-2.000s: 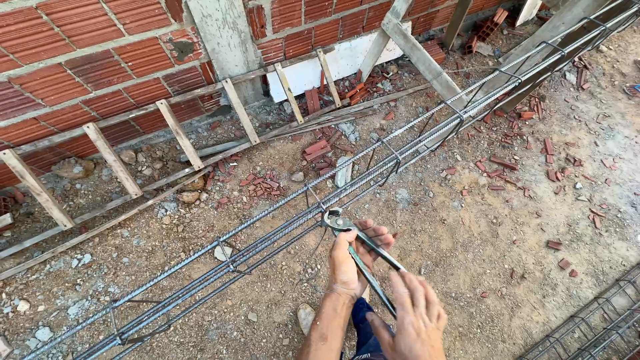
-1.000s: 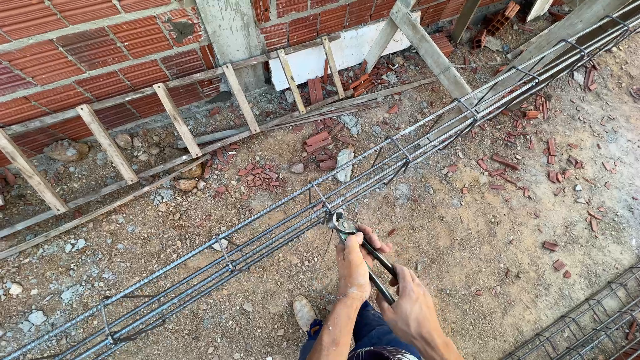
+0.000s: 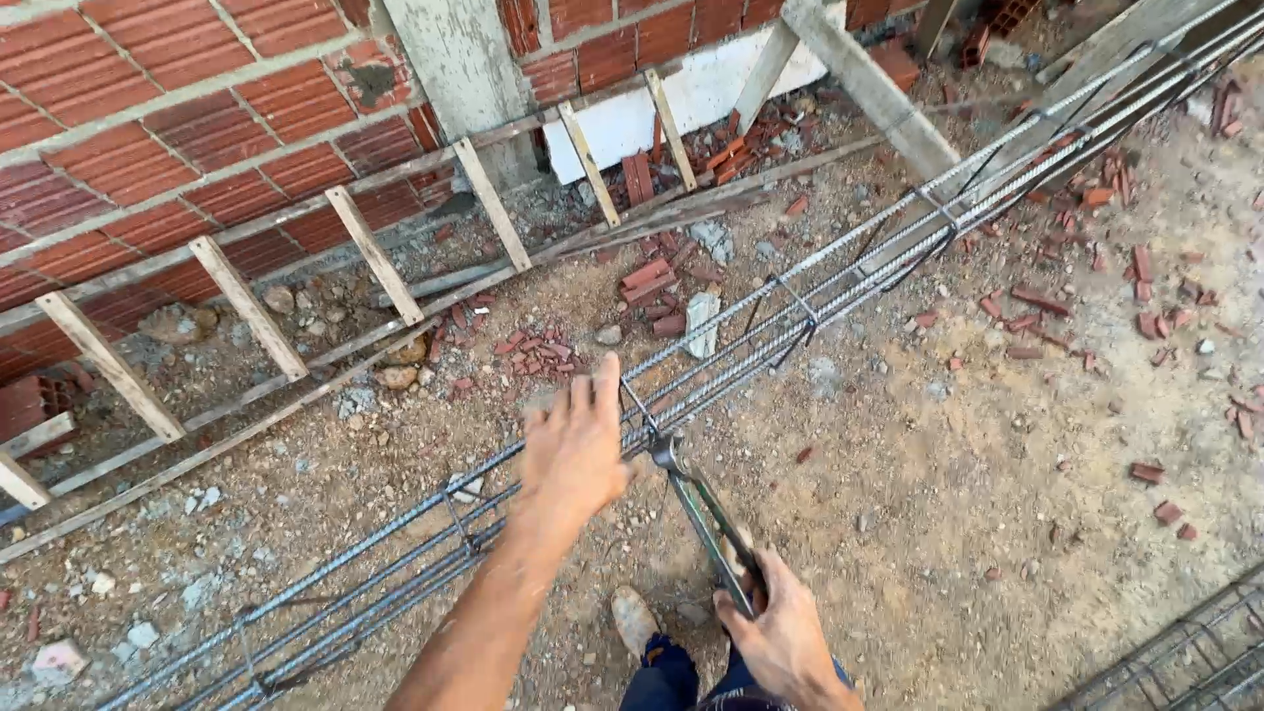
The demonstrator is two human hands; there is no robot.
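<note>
A long rebar cage point(image 3: 750, 346) of ribbed steel bars and thin stirrups runs diagonally across the view. My right hand point(image 3: 775, 627) grips both handles of end-cutting nippers point(image 3: 706, 523). Their head is at a stirrup corner on the near side of the cage. My left hand point(image 3: 578, 444) is over the bars, left of the nippers' head, fingers extended and holding no tool. Whether its fingers touch the bars cannot be told.
A wooden ladder-like frame point(image 3: 370, 257) leans along the red block wall point(image 3: 188, 128) beside a concrete column point(image 3: 459, 79). Broken blocks point(image 3: 647, 281) litter the dirt. Another rebar cage point(image 3: 1185, 652) lies at lower right. A wooden plank point(image 3: 879, 94) slants near the cage.
My left hand has come off the nippers and moved up and left over the cage. My right hand still holds the handles.
</note>
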